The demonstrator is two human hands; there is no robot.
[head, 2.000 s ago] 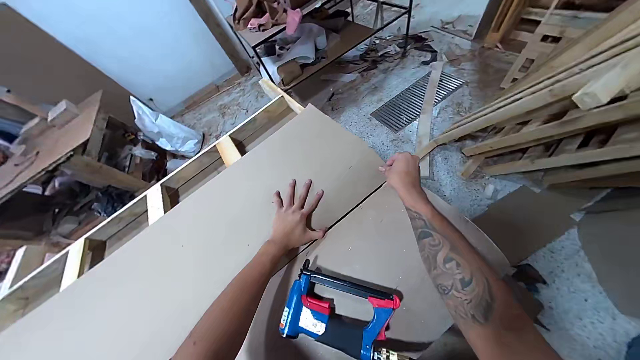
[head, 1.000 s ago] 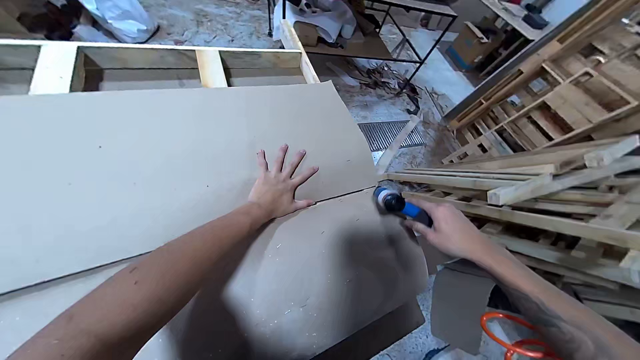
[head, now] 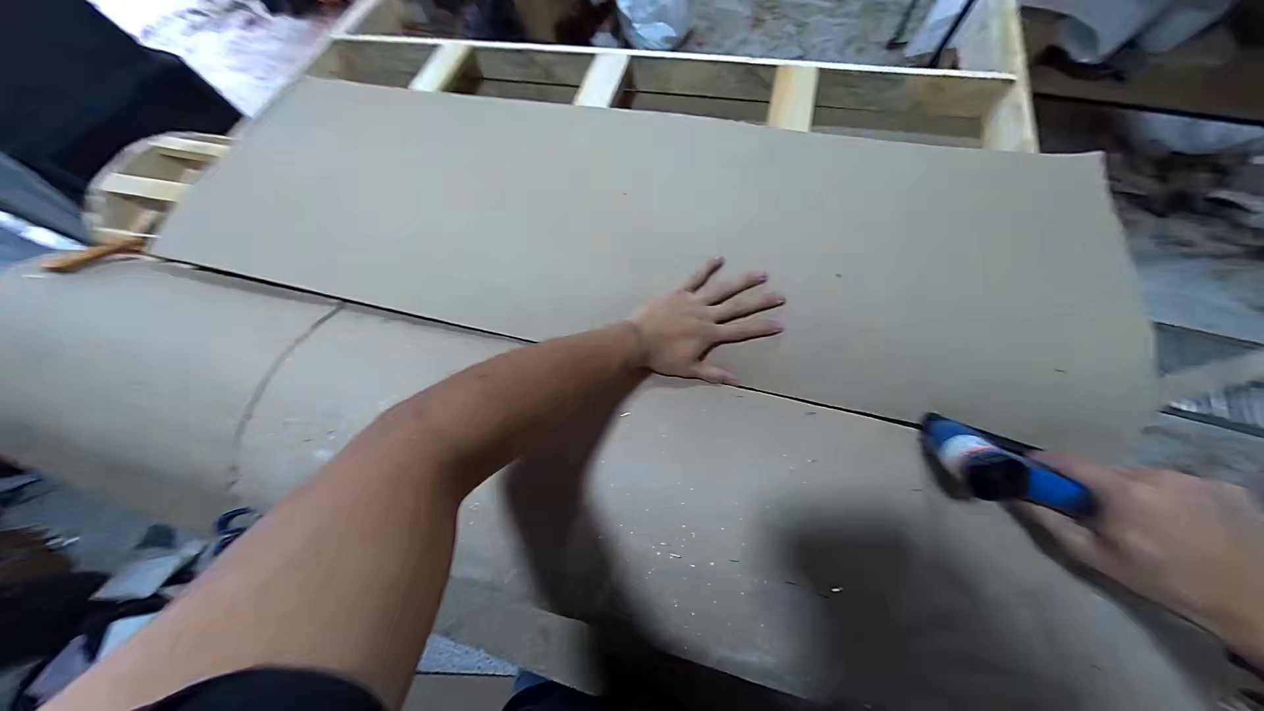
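My left hand [head: 696, 324] lies flat with fingers spread on a large tan fiberboard sheet [head: 553, 217], its thumb at the sheet's near edge. At the right, my right hand [head: 1155, 533] grips a blue pneumatic stapler [head: 997, 469], whose nose is at the dark seam between that sheet and the curved panel [head: 691, 513] nearer to me. Small pale chips and staple marks dot the curved panel. Beneath the far edge of the sheet shows a wooden frame [head: 793, 97] with cross slats.
A rounded wooden frame end [head: 148, 188] stands at the left, with an orange-brown wooden piece [head: 94, 255] beside it. Clutter lies on the floor at lower left. A clear plastic bag [head: 654, 22] is behind the frame, and a metal grate [head: 1224, 405] is on the floor at right.
Two seconds ago the stapler lay on the curved panel, while my right hand was at the seam's far end; my right hand now holds it. The view has turned markedly.
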